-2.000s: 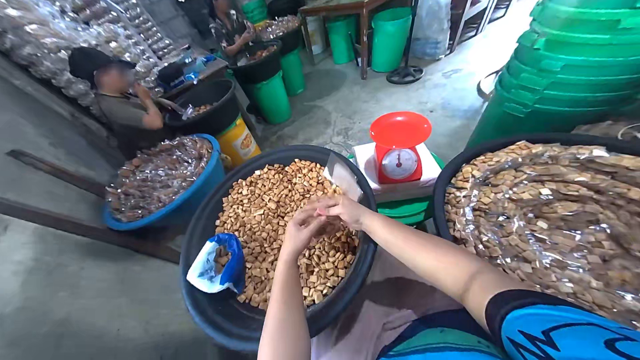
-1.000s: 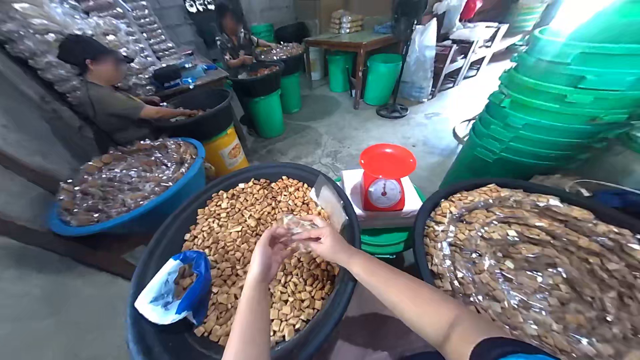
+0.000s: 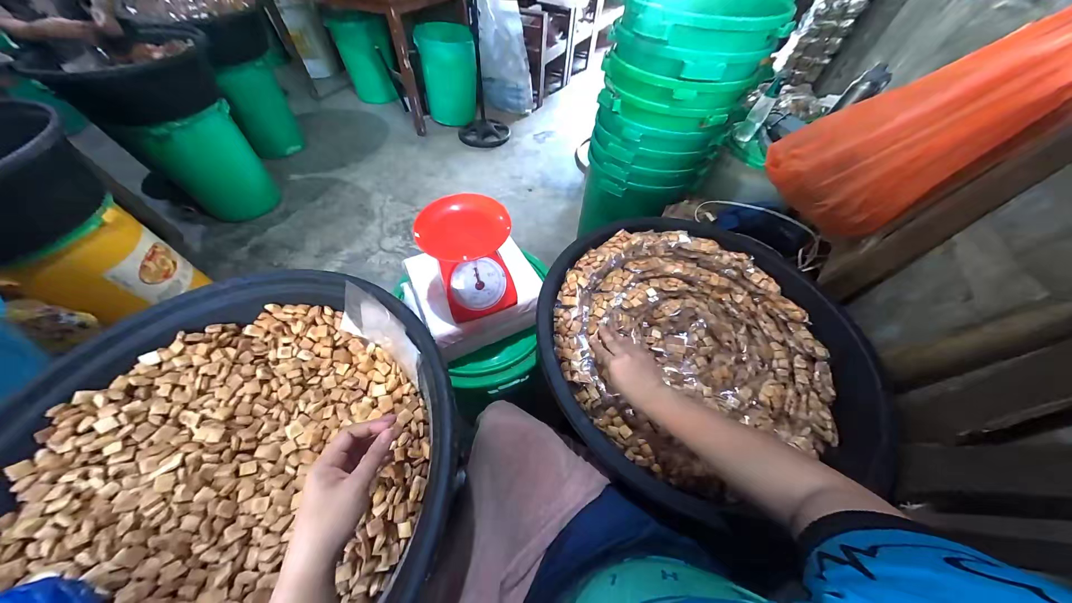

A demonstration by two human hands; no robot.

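My left hand (image 3: pixel 347 473) hovers low over a black tub (image 3: pixel 441 469) heaped with small square brown biscuit pieces (image 3: pixel 209 435); its fingers are loosely curled, thumb near the fingertips, with nothing visible between them. My right hand (image 3: pixel 628 364) lies over the right black tub (image 3: pixel 867 402), fingers spread on clear plastic packs of the same pieces (image 3: pixel 712 335), which are laid in rings. Clear plastic sheets or bags (image 3: pixel 381 327) hang at the left tub's inner rim. Between the tubs, a red dial scale (image 3: pixel 473 268) stands on a white block over a green lidded container.
Stacked green buckets (image 3: pixel 662 109) rise behind the right tub. An orange plastic-covered bundle (image 3: pixel 930 126) is at the upper right. Black basins on green and yellow buckets (image 3: pixel 100 260) stand at the left, with another person's hands at one. A blue plastic bag (image 3: pixel 50 589) shows at the bottom left.
My hands were together over the left tub with clear plastic between them; now they are apart, my right hand having moved to the packs in the right tub. The view has swung right.
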